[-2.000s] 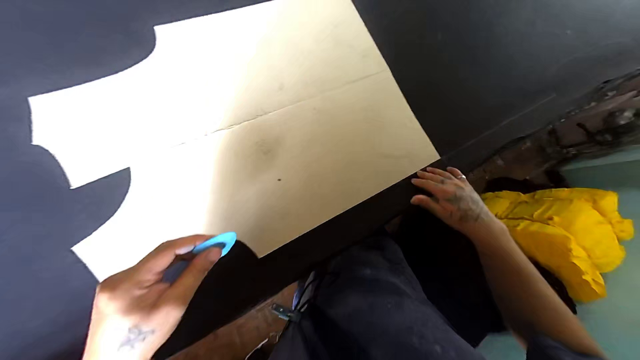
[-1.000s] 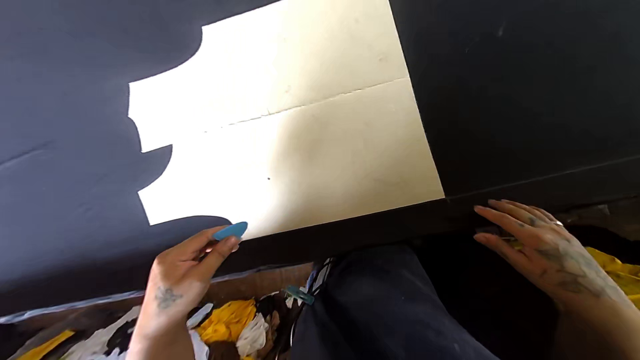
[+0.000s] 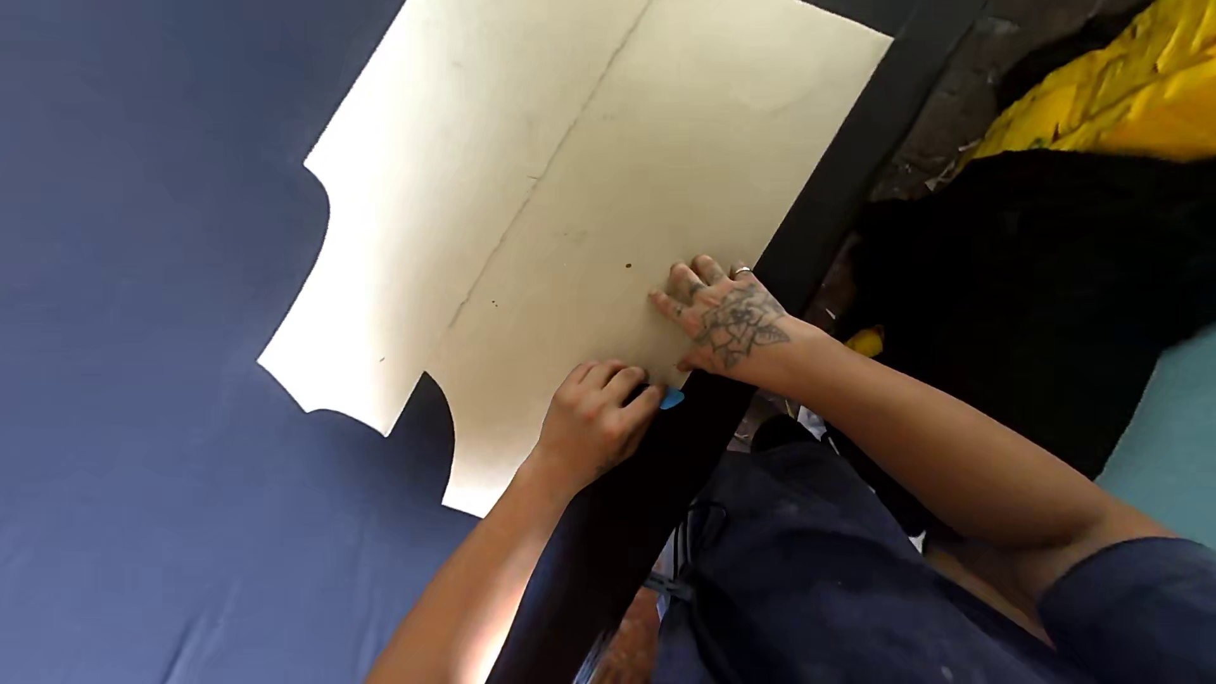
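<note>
A large cream card garment pattern (image 3: pixel 570 209) with curved neck and armhole cutouts lies on dark blue fabric (image 3: pixel 171 285). A worn crease runs along its length. My left hand (image 3: pixel 603 413) rests at the pattern's near edge, its fingers closed on a small flat blue piece, likely tailor's chalk (image 3: pixel 672 398). Just right of it, my right hand (image 3: pixel 727 318) lies spread on the pattern near the same edge, with a ring on one finger and nothing in its grasp. The chalk's tip touches or nearly touches the pattern's edge; most of it is hidden by my left fingers.
The fabric's edge (image 3: pixel 807 237) runs diagonally along the table's near side, close to my body. Beyond it, yellow fabric (image 3: pixel 1121 85) lies at the upper right, beside a black cloth (image 3: pixel 1026 294). A pale teal surface (image 3: pixel 1168 446) shows at the right edge.
My right hand has moved from beside the pattern's corner onto the pattern. My left hand, still with the blue piece, has moved along the near edge toward it. The view has turned strongly.
</note>
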